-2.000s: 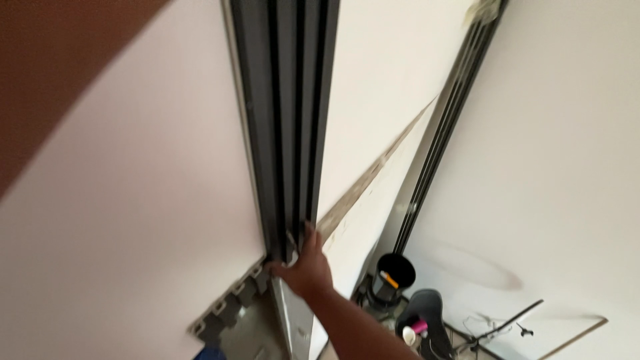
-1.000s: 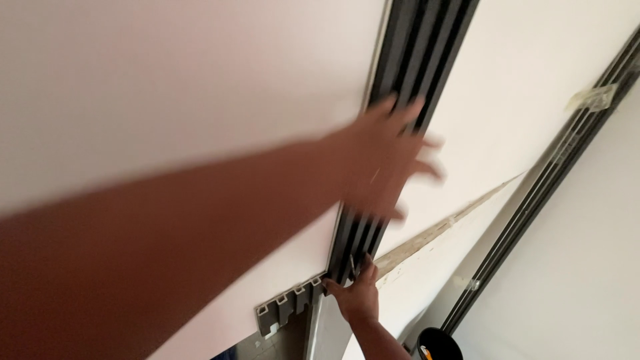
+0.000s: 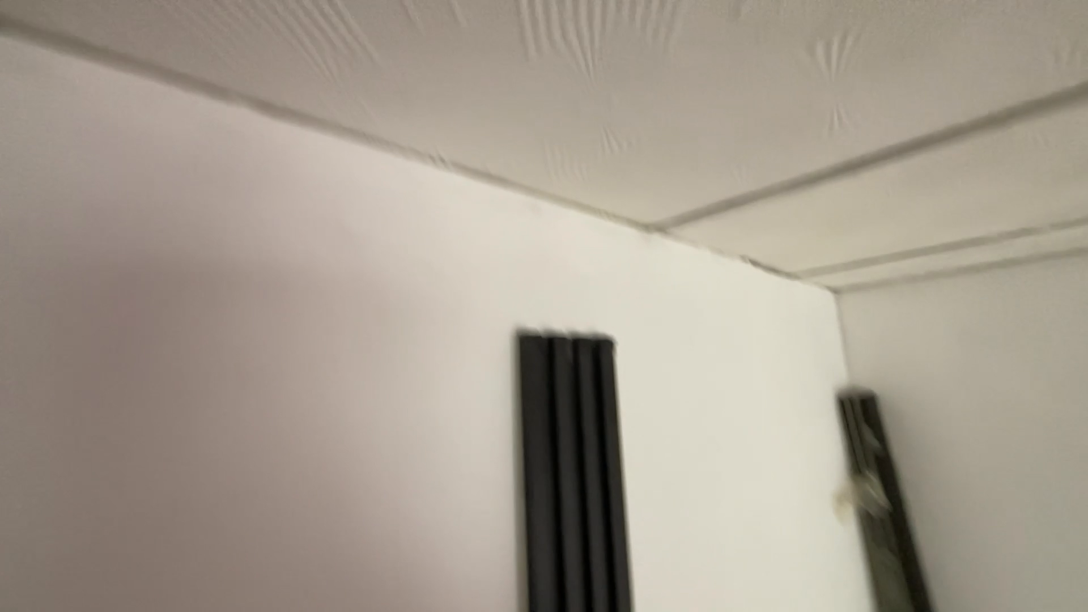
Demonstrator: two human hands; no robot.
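Observation:
The upper part of a dark fluted wall panel (image 3: 575, 476) stands upright against the white wall (image 3: 255, 382), its top end some way below the ceiling. Its lower part runs out of the bottom of the head view. Neither my left hand nor my right hand is in the picture, so what they hold or touch is hidden. The image is somewhat blurred.
More dark panels (image 3: 892, 544) lean in the corner at the right, with a piece of clear wrap or tape (image 3: 867, 495) around them. Overhead is a pale textured ceiling (image 3: 510, 110) with dark joint lines, meeting the walls.
The view has swung up to the ceiling and the panel's top. Both hands, seen at the fluted panel one second ago, are out of the picture.

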